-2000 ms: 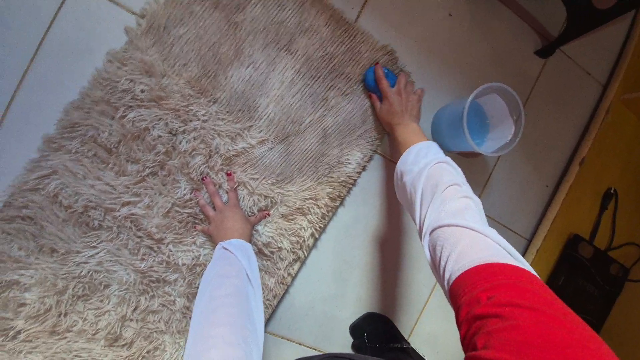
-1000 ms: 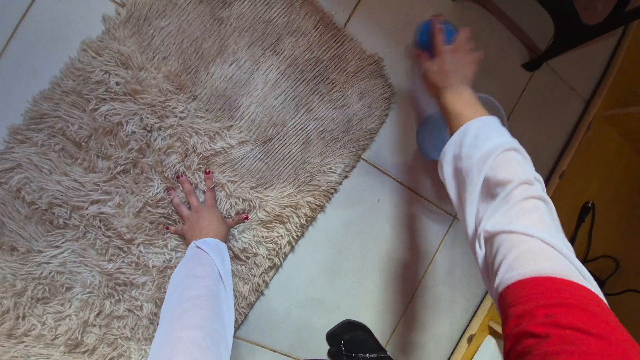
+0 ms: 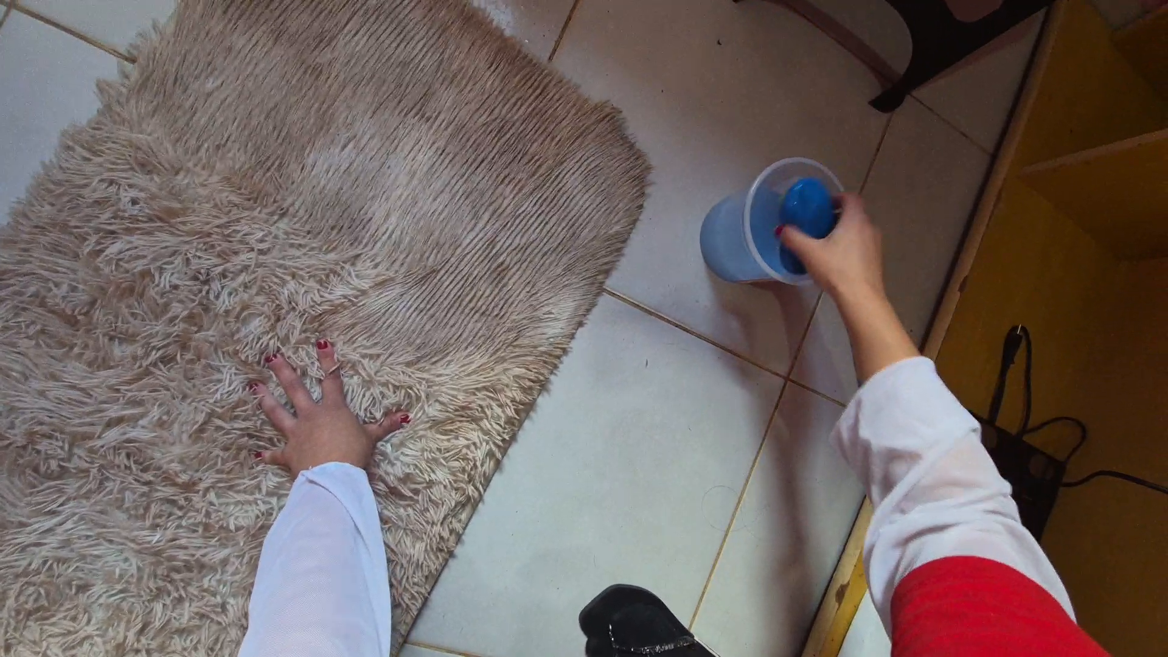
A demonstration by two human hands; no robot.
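Note:
My left hand (image 3: pixel 327 424) lies flat with spread fingers on a beige shaggy rug (image 3: pixel 182 301), holding nothing. The rug's upper part is combed flat in fine lines, while its lower part stands in loose tufts. At the right, my right hand (image 3: pixel 839 242) grips a blue rounded object (image 3: pixel 807 208), perhaps a brush, at the mouth of a translucent plastic tub (image 3: pixel 730 239). Bluish liquid seems to be in the tub, which stands on the tiles beside the rug's right corner. The underside of the blue object is hidden.
Pale floor tiles (image 3: pixel 584 474) lie under the rug and tub. A dark furniture leg (image 3: pixel 899 87) is at the upper right. Along the right side runs a yellow wooden shelf unit (image 3: pixel 1049 274) holding a black device (image 3: pixel 1022 474) with cables. A black shoe (image 3: pixel 634 620) shows at the bottom.
My right hand, on the rug's right corner two seconds ago, has moved with the blue object past the rug to the tub's mouth. My left hand remains spread on the rug.

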